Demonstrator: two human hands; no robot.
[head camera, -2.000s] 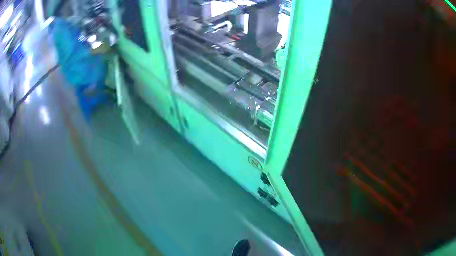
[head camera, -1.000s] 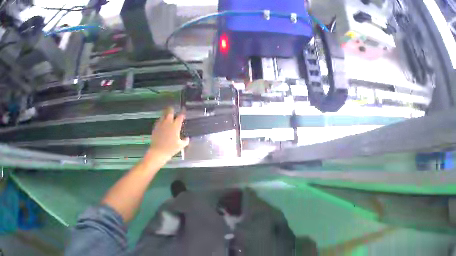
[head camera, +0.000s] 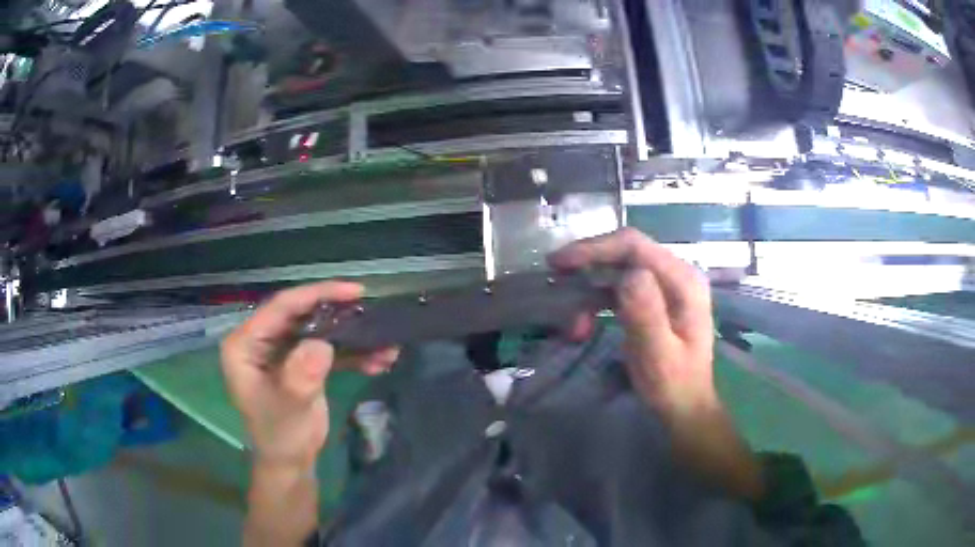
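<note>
A long, flat dark grey metal unit (head camera: 454, 316) is held level over the lap, in front of the conveyor. Small bright round dots run along its upper edge. My left hand (head camera: 294, 369) is bare and grips the unit's left end between thumb and fingers. My right hand (head camera: 658, 310) is bare and grips the right end, with the thumb on the near face and fingers around the edge. The unit's far side is hidden, and the image is somewhat blurred.
A shiny metal plate (head camera: 553, 214) sits across the green conveyor belt (head camera: 364, 244) behind the unit. Metal rails run left and right. A black cable chain (head camera: 786, 53) hangs at the upper right. A blue-green object (head camera: 80, 433) is at the lower left.
The view has turned from an aisle to the conveyor. My left hand, earlier reaching over the belt, now holds the unit with my right hand. The blue-violet machine head is no longer seen.
</note>
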